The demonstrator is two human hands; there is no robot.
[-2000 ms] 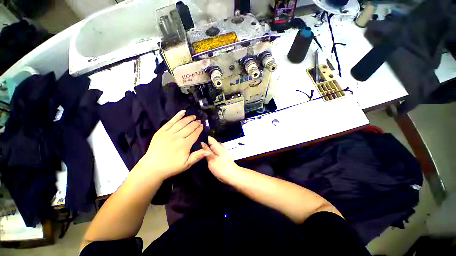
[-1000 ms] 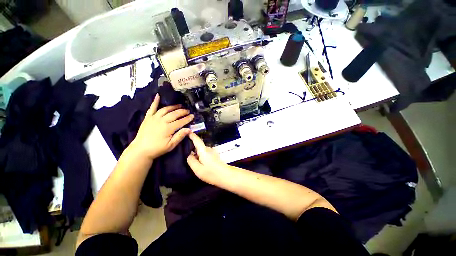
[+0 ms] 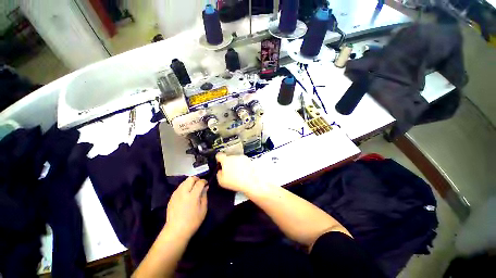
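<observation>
An off-white overlock machine (image 3: pixel 217 117) with a yellow label stands in front of me. A dark garment piece (image 3: pixel 136 179) lies left of it and drapes over the table's front edge. My left hand (image 3: pixel 187 201) pinches the dark cloth just in front of the machine's needle area. My right hand (image 3: pixel 234 172) holds cloth at the presser foot area; its fingertips are partly hidden there. The machine's pale bed plate (image 3: pixel 178 155) shows left of the needle area.
Another dark garment (image 3: pixel 60 201) drapes over the left table end. A dark pile (image 3: pixel 375 206) lies below the table edge at right. A slotted tray (image 3: pixel 318 125), a standing cone (image 3: pixel 286 90) and a lying cone (image 3: pixel 352 96) are right of the machine. Grey cloth (image 3: pixel 413 70) covers the far right.
The view has tilted up, showing more thread cones behind. My left hand has moved back from the machine, my right hand closer to the needle area. Cloth has left the bed plate, now bare.
</observation>
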